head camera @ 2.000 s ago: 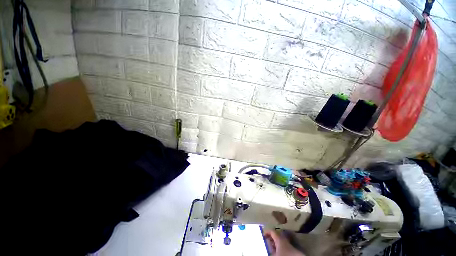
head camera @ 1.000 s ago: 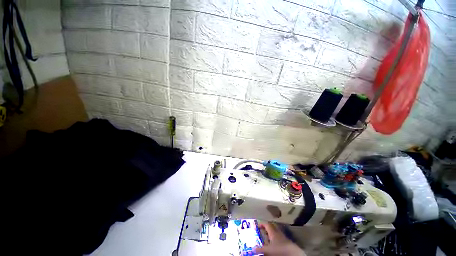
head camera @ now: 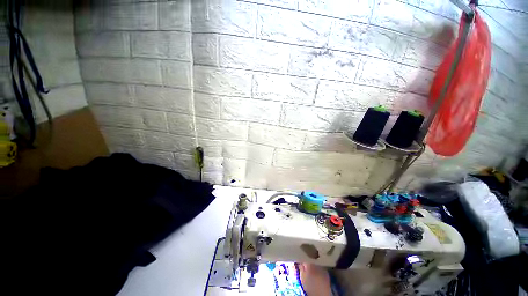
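A lit smartphone (head camera: 288, 280) shows under the arm of the off-white sewing machine (head camera: 283, 240), cut off by the bottom edge. My right hand (head camera: 315, 281) is at the phone's right side, partly hidden by the machine arm and cut off below. Its fingertips are not clear, so its grip cannot be told. My left hand is out of the picture. The presser foot and needle area (head camera: 252, 274) is left of the phone, with no fabric visible there. Black fabric (head camera: 116, 222) lies in a large heap left of the machine.
Two black thread cones (head camera: 371, 126) stand behind the machine, beside a hanging red plastic bag (head camera: 460, 87). A blue-green container (head camera: 311, 202), a red-topped knob (head camera: 335, 222) and a bobbin rack (head camera: 393, 209) sit on the machine head. A screwdriver (head camera: 200, 158) stands by the wall.
The view has shifted slightly. The phone screen has gone from mostly white to a coloured picture. My right hand's fingers, seen earlier at the phone's edge, are now less visible.
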